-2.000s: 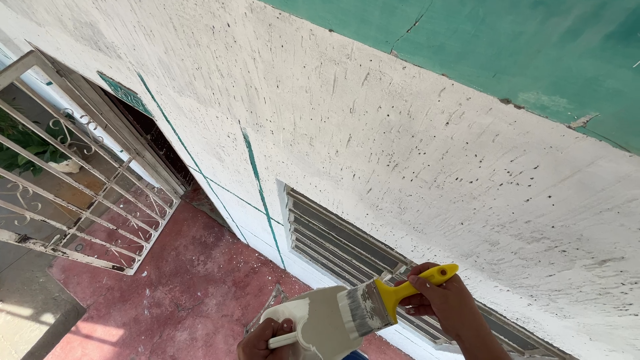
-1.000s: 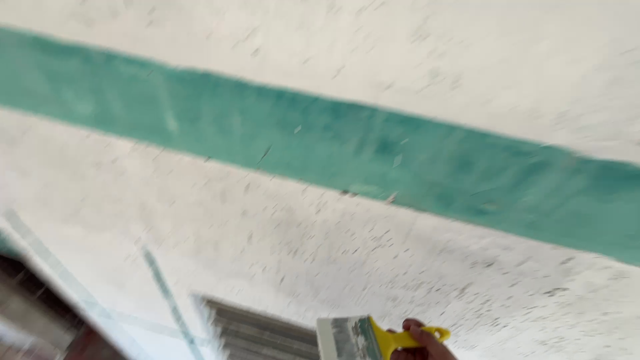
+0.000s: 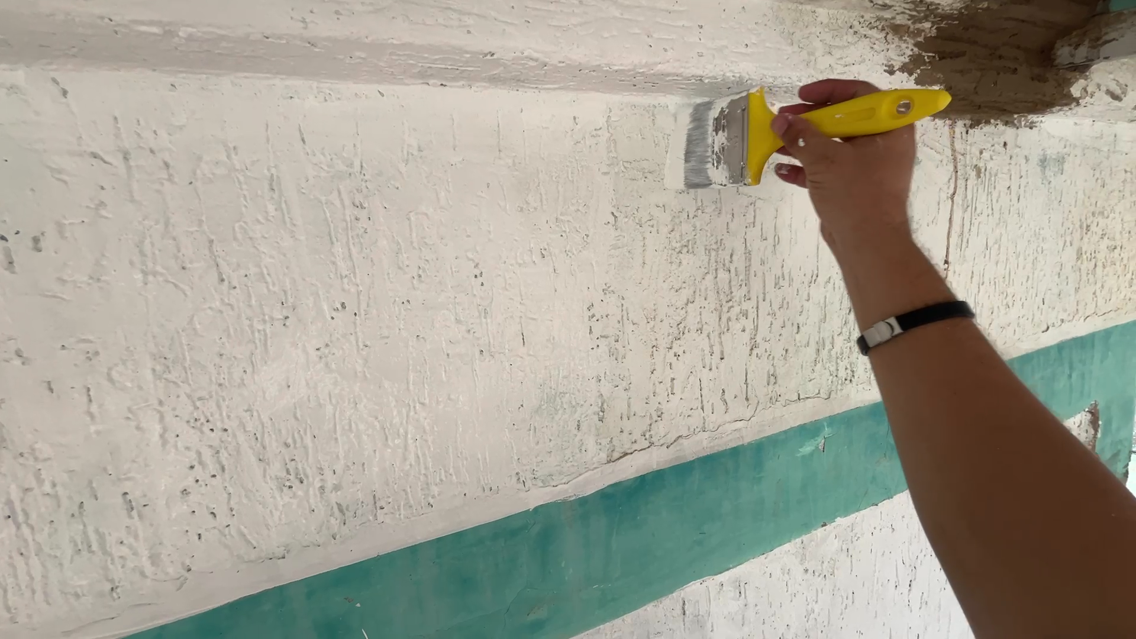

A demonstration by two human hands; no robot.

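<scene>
My right hand (image 3: 852,160) grips the yellow handle of a flat paintbrush (image 3: 729,142), which points left at the upper part of the view. White paint coats the metal ferrule and the bristles. The bristle tips lie against the rough white textured wall (image 3: 399,266), just under the ledge along its top. A black band with a metal clasp circles my right wrist. My left hand is out of view.
A green painted band (image 3: 621,532) crosses the wall diagonally below my hand. The white ledge (image 3: 355,53) runs along the top, with a bare brown patch (image 3: 1003,62) at the upper right. A thin crack runs above the green band.
The view has swung up the wall. My right hand has raised the brush from the container to the wall under the ledge. My left hand, on the container two seconds ago, has left the view.
</scene>
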